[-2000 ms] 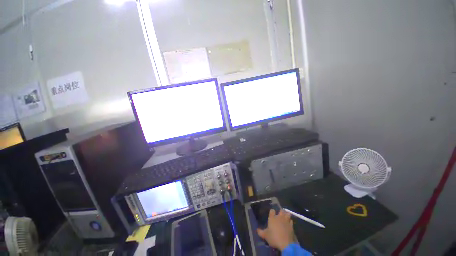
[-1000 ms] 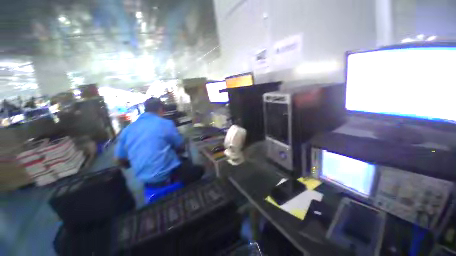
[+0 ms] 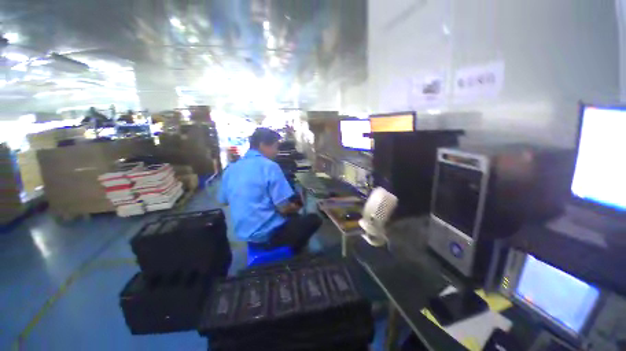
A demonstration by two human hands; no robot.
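No hand of mine is in the picture. Nearest in front are black trays [image 3: 285, 299] with a row of recesses that hold dark flat phones, stacked at the lower middle. At the lower right a dark phone [image 3: 458, 306] lies on white and yellow paper sheets [image 3: 484, 328] on the bench. Another dark flat object is cut off by the bottom edge beside the papers. The tester [image 3: 557, 291] with its lit screen stands at the right. The picture is somewhat blurred.
A person in a blue shirt [image 3: 255, 192] sits on a blue stool beyond the trays. More black trays [image 3: 180, 247] stand on the floor at left. A small white fan [image 3: 377, 216], a PC tower [image 3: 456, 206] and a monitor [image 3: 604, 161] stand along the bench. White-and-red boxes [image 3: 143, 188] lie farther back.
The view has swung left from the monitors to the hall and trays. The hand seen on a phone at the right plate is out of the picture. The seated person's head has turned to the right.
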